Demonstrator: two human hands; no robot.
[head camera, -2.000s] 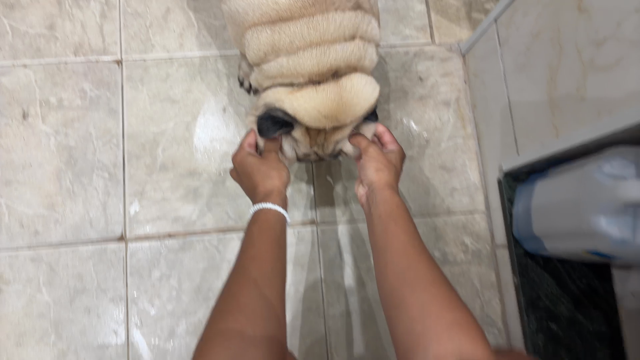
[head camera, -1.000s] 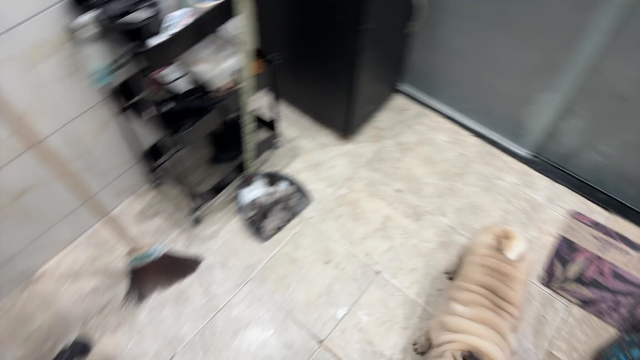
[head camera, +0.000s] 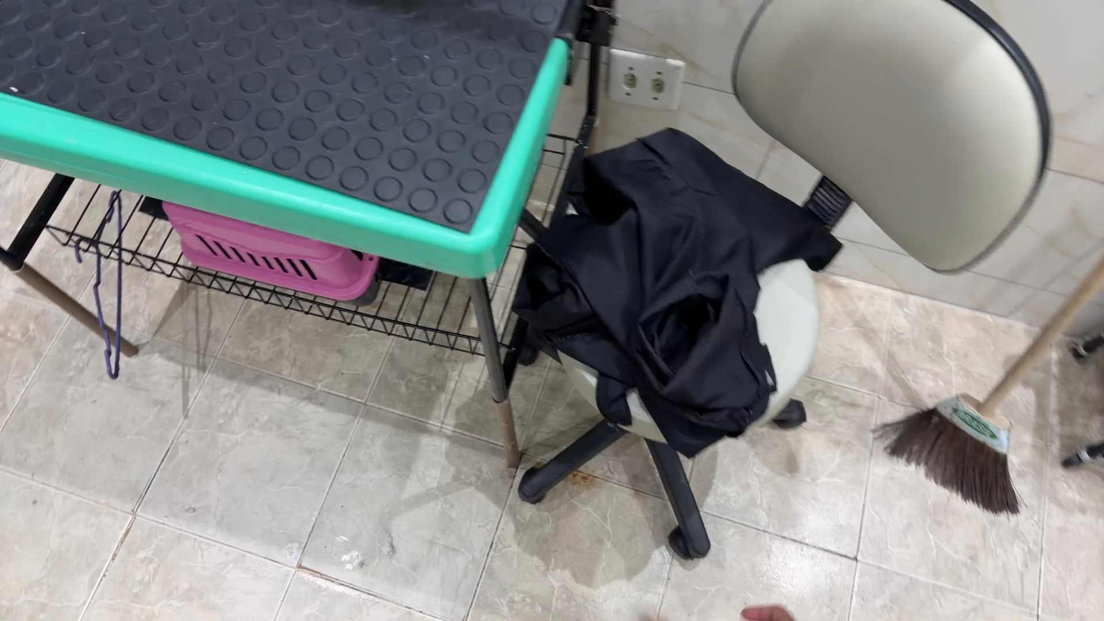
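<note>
At the bottom edge, right of the middle, only a bit of my right hand (head camera: 768, 613) shows, by its place in view; its grip is hidden. My left hand is out of view. Above, black cloth (head camera: 681, 285) lies crumpled over the seat of a pale swivel chair (head camera: 893, 129) with black wheeled legs. Left of the chair stands a table (head camera: 517, 207) with a green rim and a black, round-studded rubber top. A pink plastic basket or carrier (head camera: 272, 250) rests on the wire shelf below it.
A broom (head camera: 957, 448) with dark bristles leans at the right. A purple hanger (head camera: 110, 285) hangs from the wire shelf (head camera: 431, 323) at left. A wall socket plate (head camera: 646, 79) is behind the chair. Black wheeled legs (head camera: 1085, 453) reach in at the right edge.
The view has swung far, from the pug to the table and chair. Two seconds ago both my hands were at the pug's head; now the pug is out of view.
</note>
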